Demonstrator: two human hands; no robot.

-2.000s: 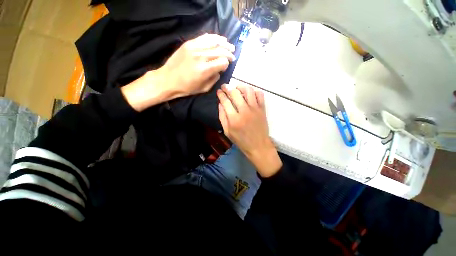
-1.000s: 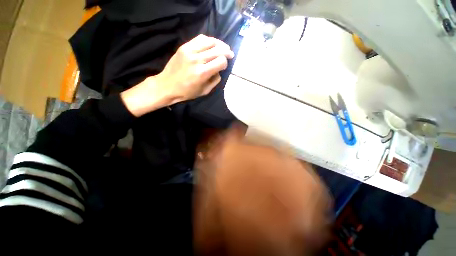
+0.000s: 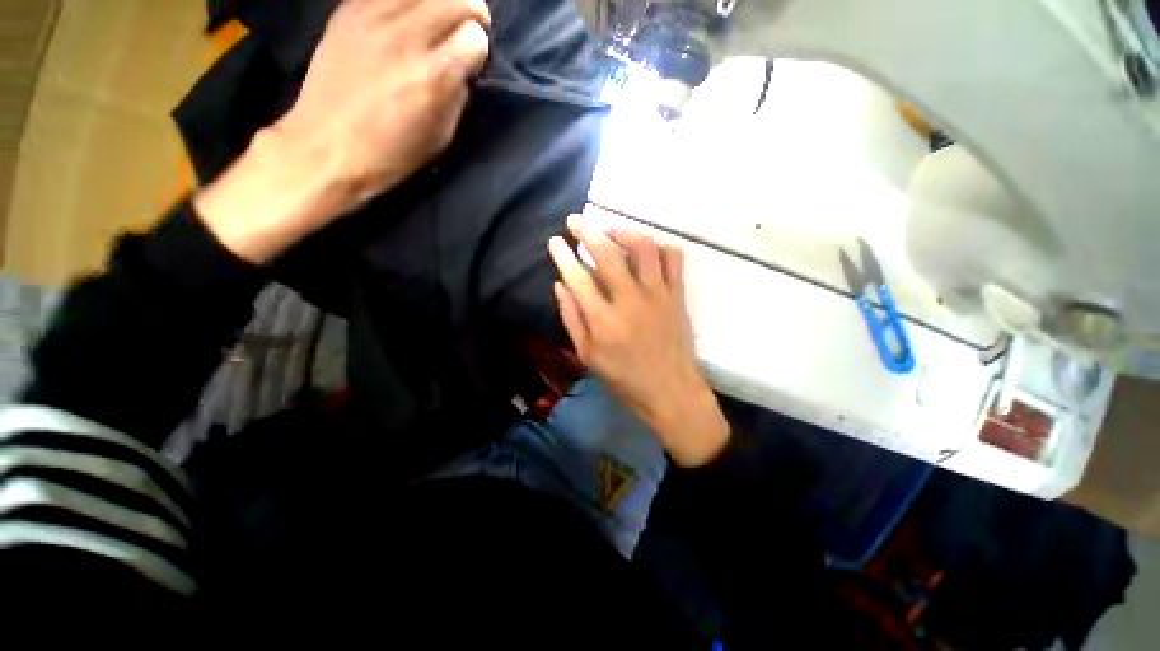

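A black garment (image 3: 509, 191) lies across my lap and the left end of the machine table, with its edge under the glaring lamp by the needle area (image 3: 623, 83). The fabric looks grey-blue near the lamp. My left hand (image 3: 382, 108) is at the upper left on the garment, fingers curled and pinching the fabric; the fingertips are partly hidden. My right hand (image 3: 630, 312) lies palm down at the table's front edge, fingers a little apart, fingertips beside and touching the garment. It holds nothing visible.
Blue-handled thread snips (image 3: 878, 305) lie on the white machine table (image 3: 776, 299). The off-white machine head (image 3: 878, 45) arches over the upper right. Metal fittings (image 3: 1081, 324) stand at the right end. Cardboard (image 3: 102, 153) is at the left, a blue basket (image 3: 878, 502) below the table.
My left hand has moved up and left from near the needle. My right hand dropped away towards the lap, blurred, then returned to the table edge. The garment now lies flatter and more spread.
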